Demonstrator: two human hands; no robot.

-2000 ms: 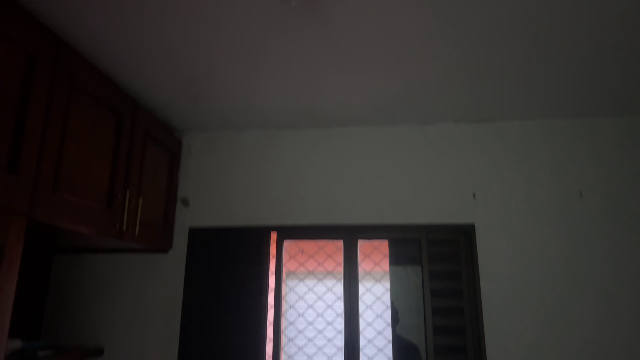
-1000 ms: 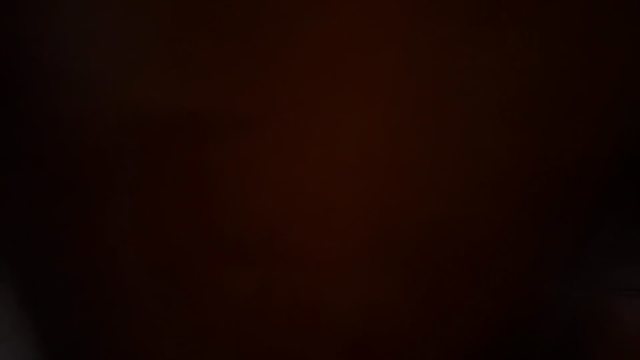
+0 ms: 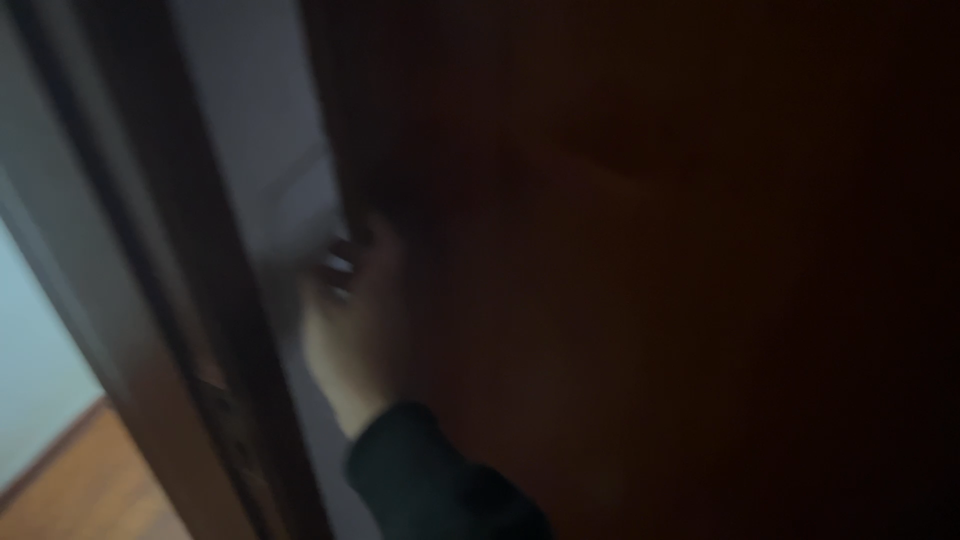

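A dark brown wooden door [image 3: 637, 300] fills the middle and right of the view. My right hand [image 3: 352, 337], coming out of a dark sleeve, is at the door's left edge, blurred. Its fingers and thumb appear to lie on either side of that edge, around a small shiny metal part [image 3: 341, 262], perhaps the latch; the fingertips are lost in shadow. My left hand is not in view.
A dark door frame [image 3: 217, 300] with a strike plate [image 3: 232, 442] runs slanting along the left. Beyond it show a pale wall [image 3: 37, 360] and a wooden floor [image 3: 97, 480] with a dark baseboard.
The view has swung from a window, ceiling and wall cabinets, through near darkness, to a door. My right hand has come into view at the door's edge.
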